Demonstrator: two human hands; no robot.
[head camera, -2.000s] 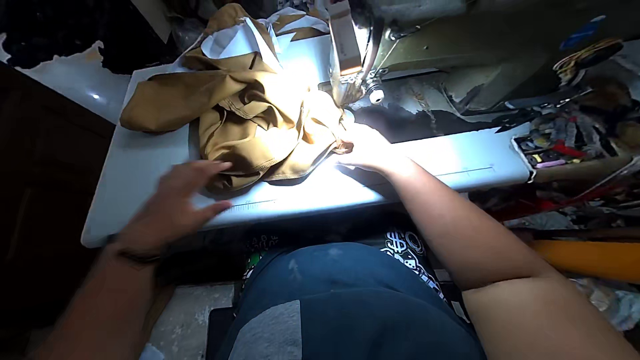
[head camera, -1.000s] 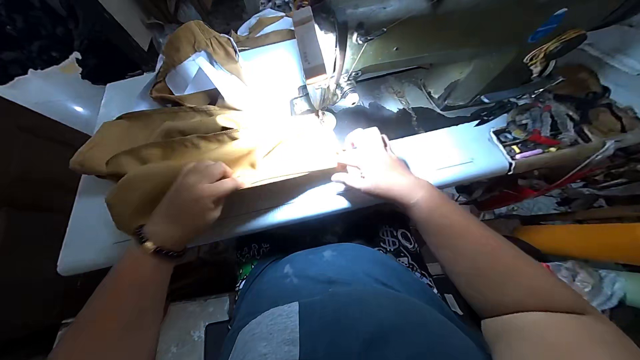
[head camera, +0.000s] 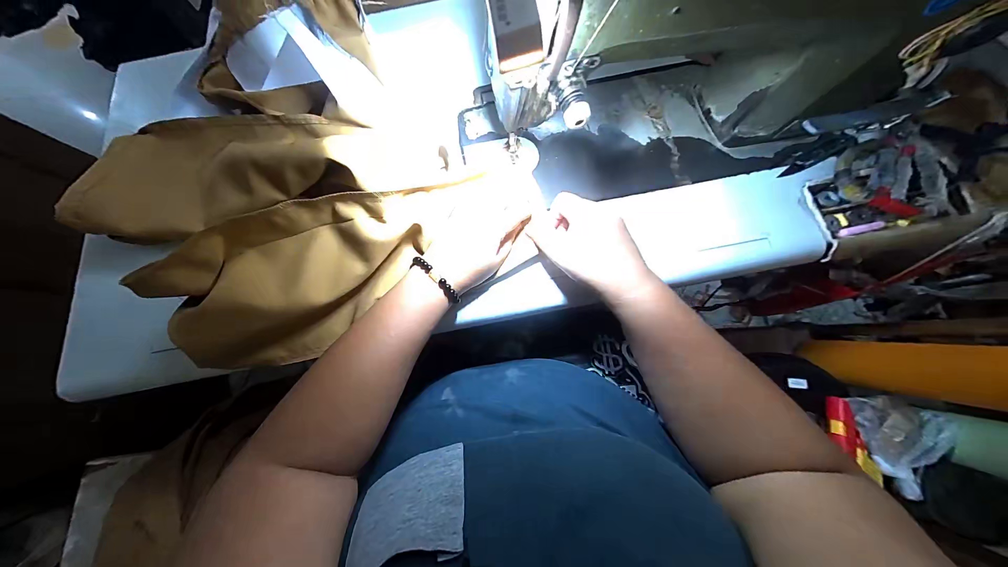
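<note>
Tan fabric (head camera: 276, 260) lies in folds over the left part of the white sewing table, and its edge runs right under strong glare toward the needle area of the sewing machine (head camera: 516, 142). My left hand (head camera: 476, 244), with a black beaded bracelet at the wrist, rests on the fabric's right end just in front of the presser foot. Close beside it, my right hand (head camera: 587, 240) has its thumb and fingers pinched together near the fabric's edge. Glare hides the fingertips of both hands and what lies between them.
The green machine body (head camera: 732, 47) spans the back right. At the table's right end sits a tray (head camera: 874, 228) of bobbins, threads and scraps. An orange roll (head camera: 906, 366) and a plastic bag (head camera: 898, 433) lie lower right. White fabric pieces (head camera: 276, 55) are at the back left.
The bunched tan fabric has been spread out toward the left. My left hand has moved right, from the fabric's left side to beside my right hand near the needle.
</note>
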